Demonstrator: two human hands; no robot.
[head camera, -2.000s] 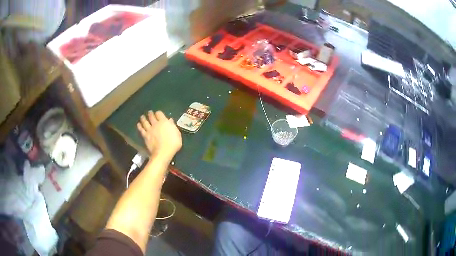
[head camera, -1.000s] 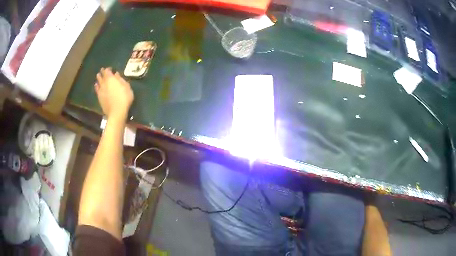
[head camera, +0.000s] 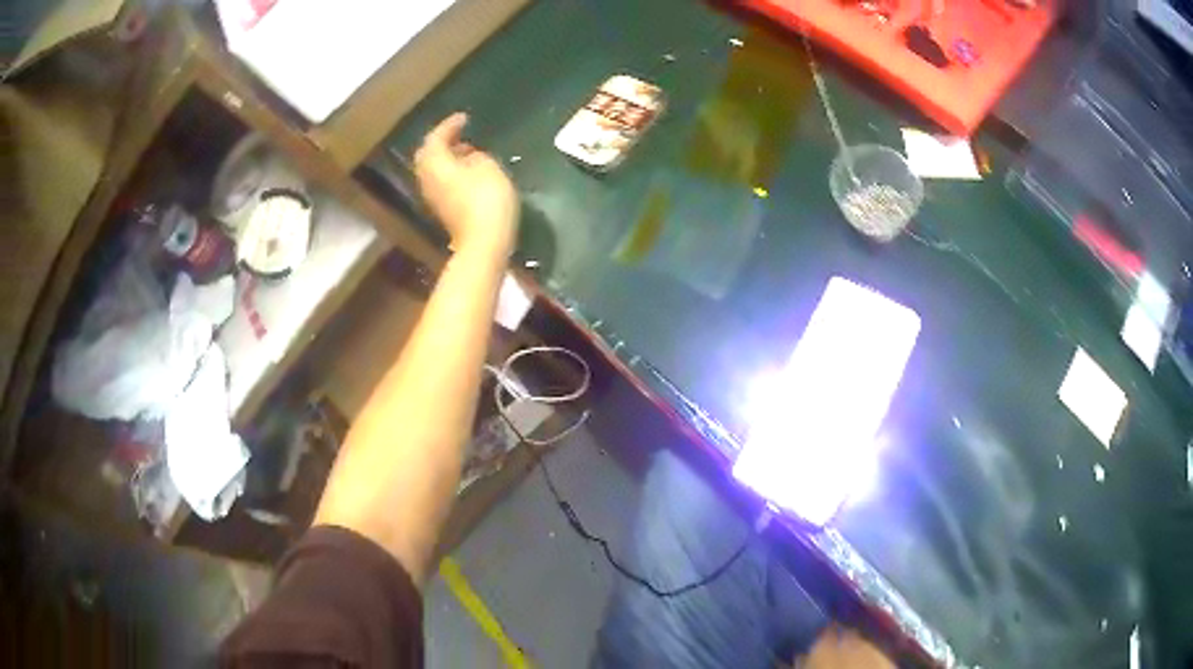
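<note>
My left hand (head camera: 468, 190) is above the left edge of the green mat, back of the hand up, fingers loosely bent; I see nothing in it. Right of it a small cream and red tin (head camera: 611, 122) lies on the mat. A large smartphone (head camera: 837, 392) lies near the mat's front edge, its screen glaring white and purple, with a cable at its lower end. A patch of skin of my right arm or hand (head camera: 844, 650) shows at the bottom edge, cut off, so its grip is hidden.
A clear cup of tiny screws (head camera: 878, 196) stands right of the tin. A red parts tray (head camera: 962, 79) is at the back. White paper squares (head camera: 1092, 396) lie at right. Wooden shelves (head camera: 223, 92) with plastic bags are at left. A coiled white cable (head camera: 543, 379) hangs below the mat's edge.
The view has swung left, so the mat and phone appear tilted and more shelf shows. My left hand is still at the mat's left edge, its fingers more bent.
</note>
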